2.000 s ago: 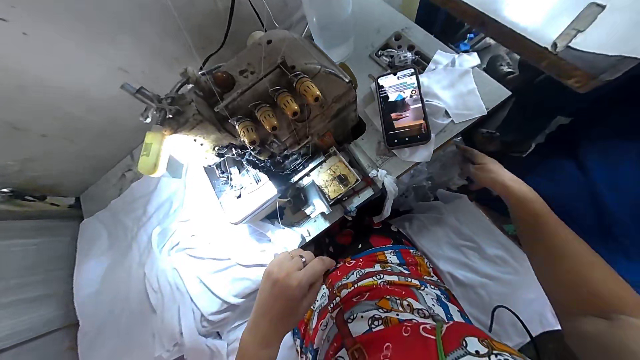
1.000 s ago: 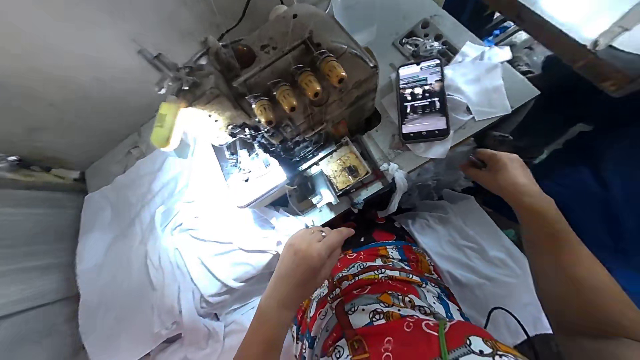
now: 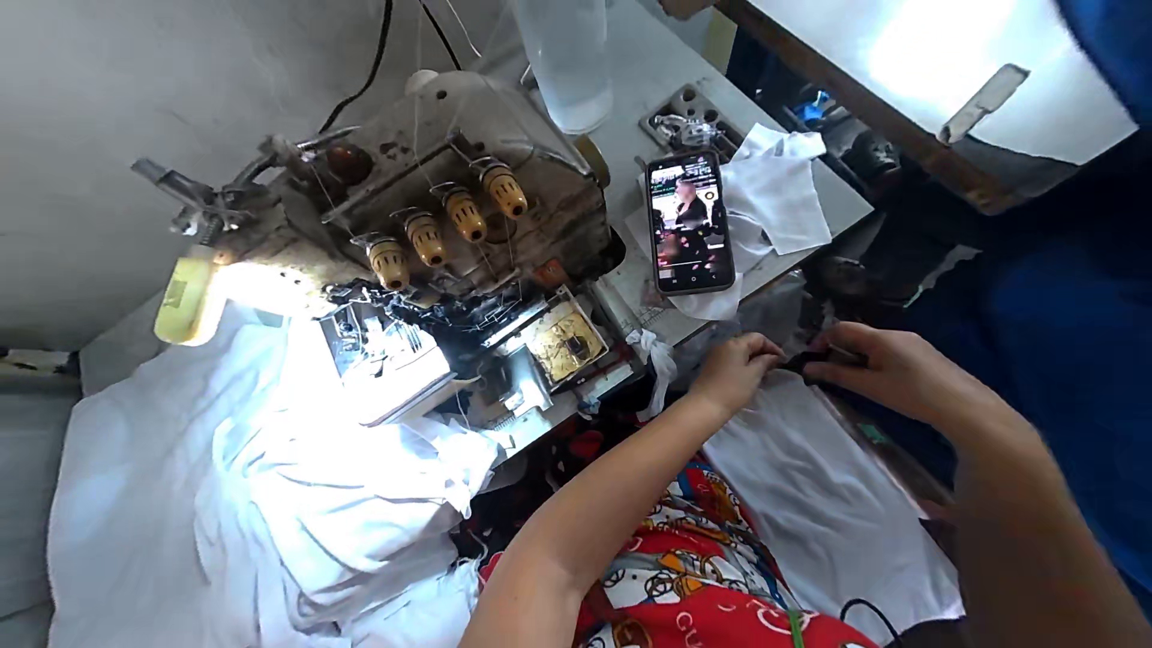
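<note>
My left hand (image 3: 740, 364) pinches the top edge of a white fabric piece (image 3: 819, 486) that hangs beside my lap, right of the machine. Close on its right, my right hand (image 3: 868, 364) has its fingers curled around a small dark object, too hidden to name. An overlock-type sewing machine (image 3: 450, 180) with several yellow tension dials stands to the left, its lamp lighting the needle area. White fabric (image 3: 351, 504) lies heaped in front of and left of the machine, touched by neither hand.
A smartphone (image 3: 691, 223) with a lit screen lies on white cloth scraps (image 3: 778, 193) on the table. Behind it are a parts tray (image 3: 688, 121) and a translucent container (image 3: 567, 63). Another table's wooden edge (image 3: 864, 108) juts in at upper right.
My left hand has moved right, from the lap beside the machine to the white fabric near my right hand. The phone's screen picture has changed.
</note>
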